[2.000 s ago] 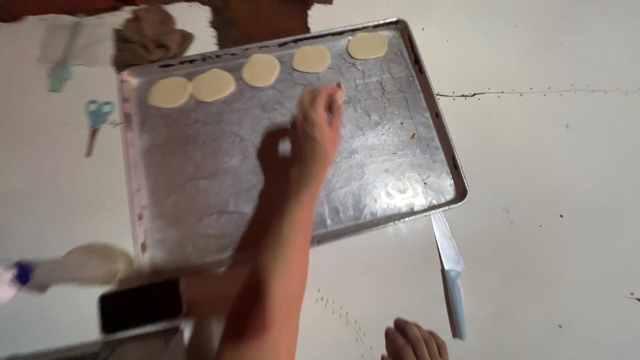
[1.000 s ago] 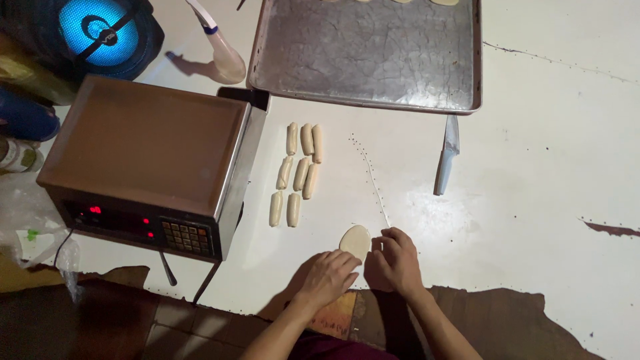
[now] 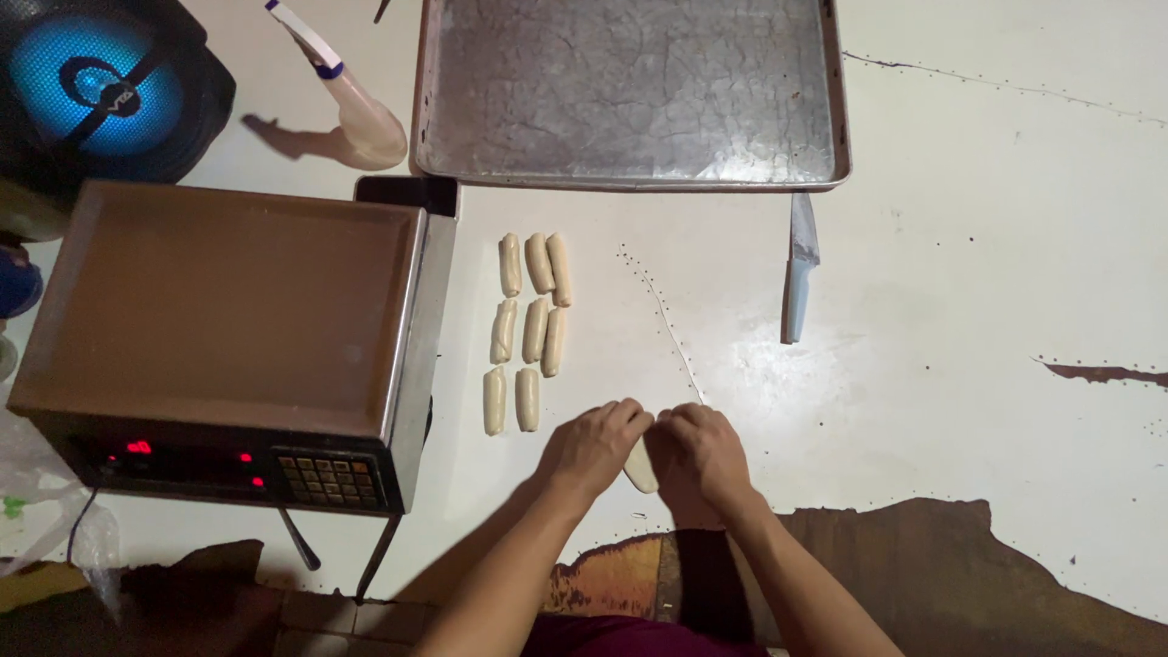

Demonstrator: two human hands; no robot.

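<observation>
Near the table's front edge, a flattened oval piece of pale dough lies between my two hands. My left hand has its fingertips on the dough's upper end, and my right hand meets it there from the right; both seem to pinch that end. Fingers hide the top of the dough. Several short dough rolls lie in rows to the left of my hands. A metal baking tray sits at the top of the view. The knife with a light blue handle lies below its right corner.
A bench scale with red lit digits and a keypad stands at left. Behind it are a round speaker glowing blue and a spray bottle. The white table covering has cracks and a torn front edge.
Two seconds ago one hand was over the tray with dough discs along its far side. A second ago both hands were at the oval dough; now their fingertips are together at its upper end.
</observation>
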